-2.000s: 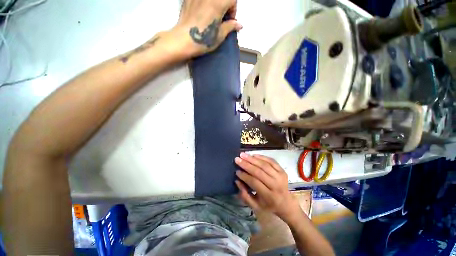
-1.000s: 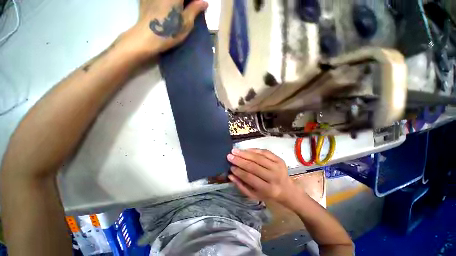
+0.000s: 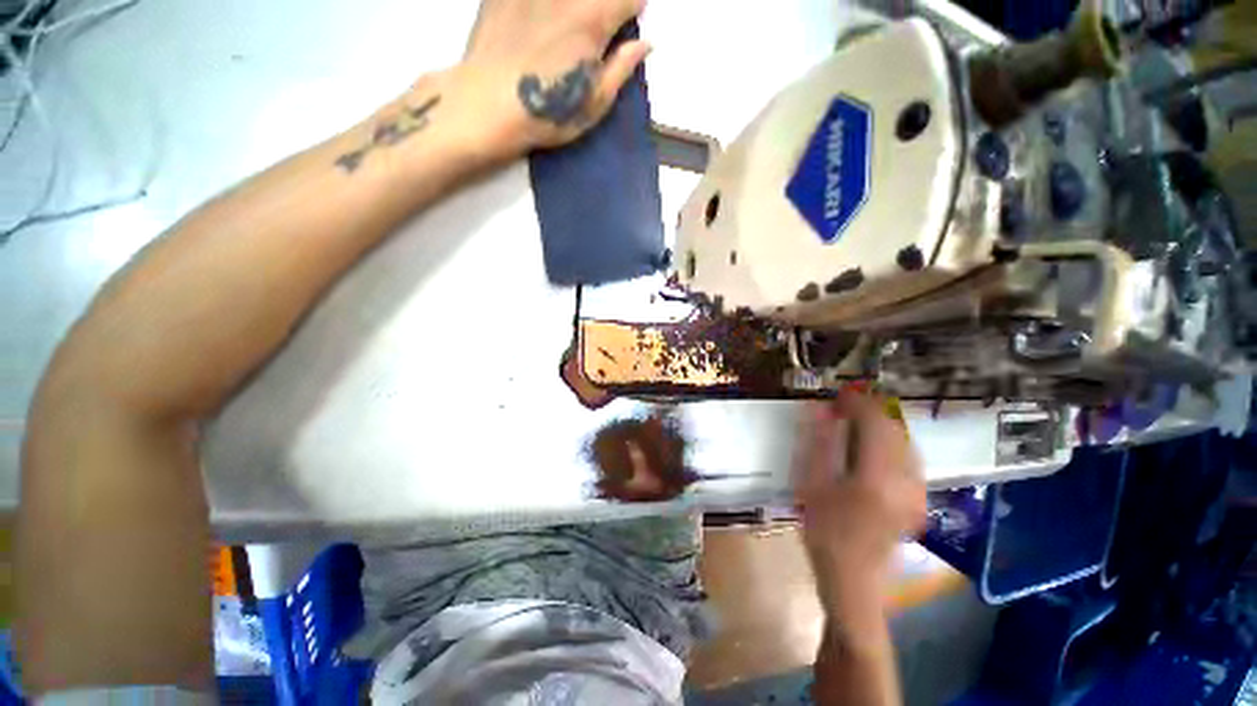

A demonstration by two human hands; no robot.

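The dark navy fabric strip (image 3: 596,207) lies flat on the white table, left of the sewing machine head (image 3: 827,179). Its near end is level with the needle area. My left hand (image 3: 558,62), with a tattoo near the wrist, is at the top edge and holds the strip's far part; its fingertips are partly cut off. My right hand (image 3: 866,476) is blurred at the table's front edge, closed around the scissors' handles. A bit of yellow handle (image 3: 893,408) shows beside its fingers; the blades are hidden.
The shiny needle plate and bed (image 3: 648,355) and a brown worn patch (image 3: 641,458) are uncovered. White cords (image 3: 69,218) lie at the far left. A blue basket (image 3: 324,621) stands below left. A brown wooden stool (image 3: 751,600) is beside my lap.
The strip's near end has moved up, away from my lap, uncovering the bed and worn patch. My right hand has left the strip and moved right onto the scissors.
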